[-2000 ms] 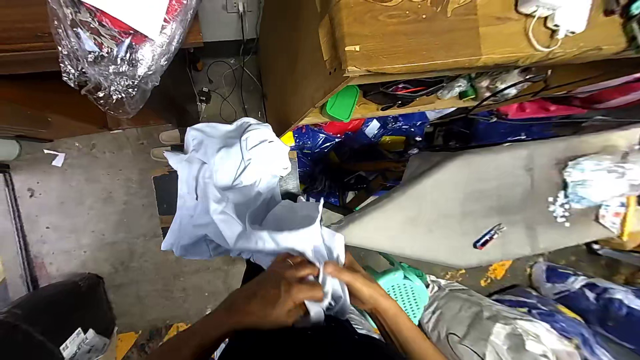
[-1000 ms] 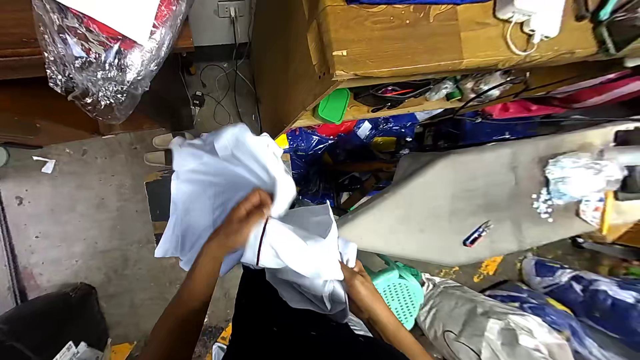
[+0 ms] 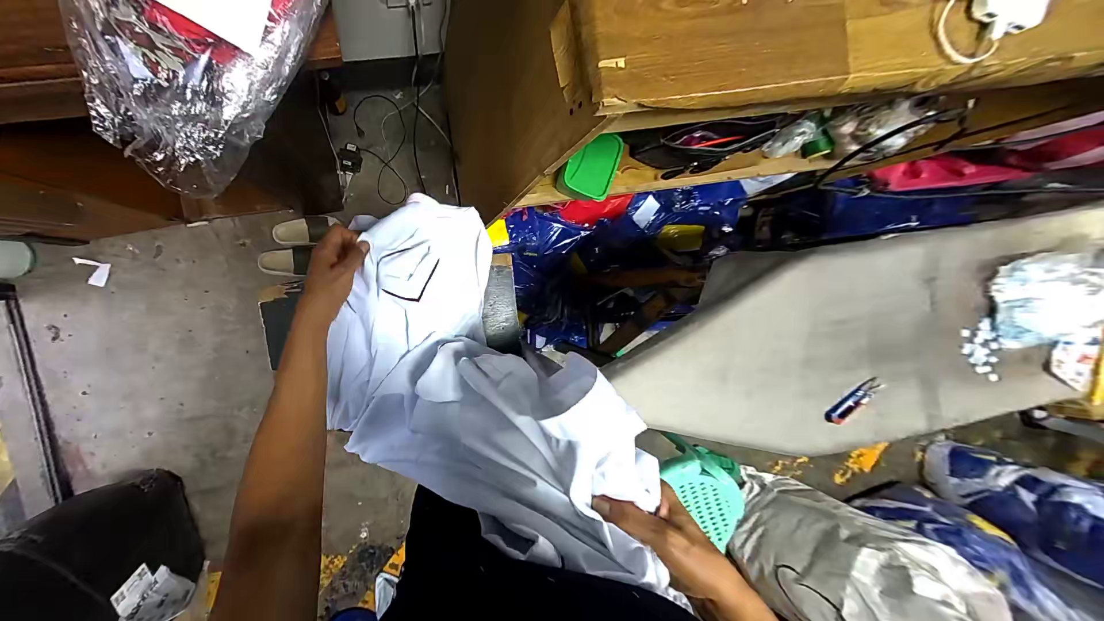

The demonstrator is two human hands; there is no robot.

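A light-coloured cloth garment [image 3: 483, 405] with dark trim lines hangs stretched between my two hands, loosely folded and draped over my lap. My left hand [image 3: 335, 259] pinches its far left edge, near a pair of pale slippers on the floor. At the lower right, my right hand [image 3: 651, 526] grips a bunched edge of the same cloth, beside a green perforated plastic basket [image 3: 707, 500]. The fingertips of both hands are partly hidden by fabric. Thread snips [image 3: 852, 400] lie on the grey padded board to the right.
The grey padded board [image 3: 776, 345] reaches in from the right, bearing small white pieces and a clear plastic bag [image 3: 1048, 297]. A wooden table [image 3: 724, 52] with a cluttered shelf stands ahead. Stuffed sacks [image 3: 862, 552] lie lower right, cables [image 3: 397, 147] ahead, a black seat [image 3: 103, 552] lower left.
My left hand has moved forward and left, holding the cloth's edge. The garment, bunched near my hands two seconds ago, is now spread longer between them.
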